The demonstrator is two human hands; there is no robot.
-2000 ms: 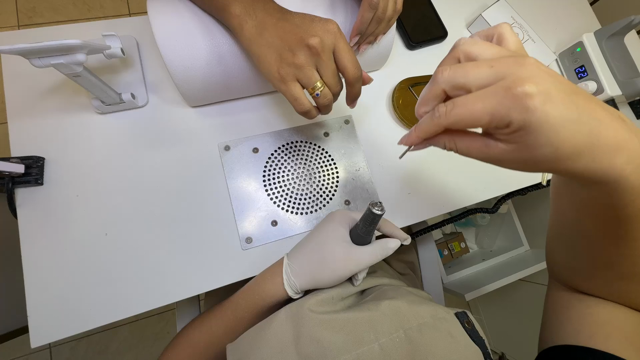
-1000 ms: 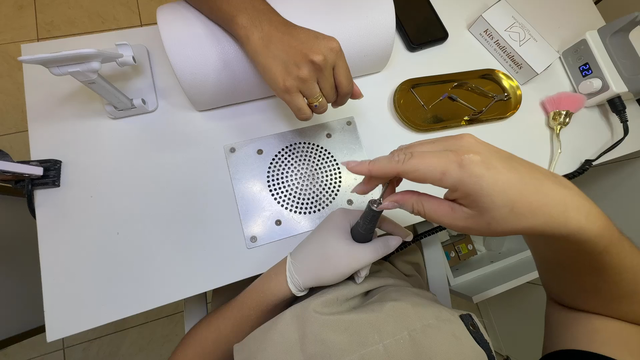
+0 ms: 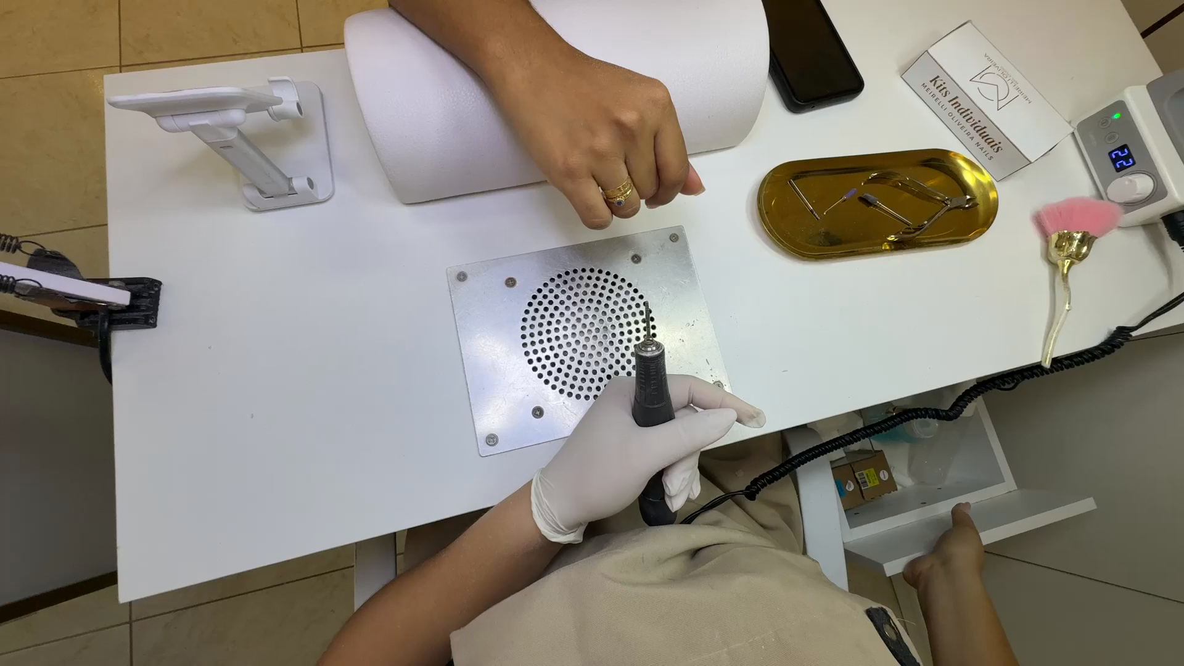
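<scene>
My left hand (image 3: 629,444), in a white glove, is closed around the black handpiece of an electric nail drill (image 3: 652,388). A thin metal bit points up from its tip, over the perforated metal dust-collector plate (image 3: 499,342). At the lower right my bare right hand (image 3: 953,550) is at the front panel of an open white drawer (image 3: 1008,527); its fingers are partly hidden, so its hold on the panel is unclear. Another person's hand (image 3: 601,129), with gold rings and curled fingers, rests across the white armrest cushion (image 3: 435,129).
A gold tray (image 3: 795,231) holds nippers and small tools. Beside it are a phone (image 3: 814,55), a white box (image 3: 990,102), a pink brush (image 3: 1073,231) and the drill's control unit (image 3: 1124,153). A coiled black cord (image 3: 888,425) crosses the table's edge. A white stand (image 3: 250,148) is at left.
My right hand has left the drill's tip and moved down to the drawer at lower right. A bit now shows in the handpiece. The other person's second hand, seen earliest, is out of view.
</scene>
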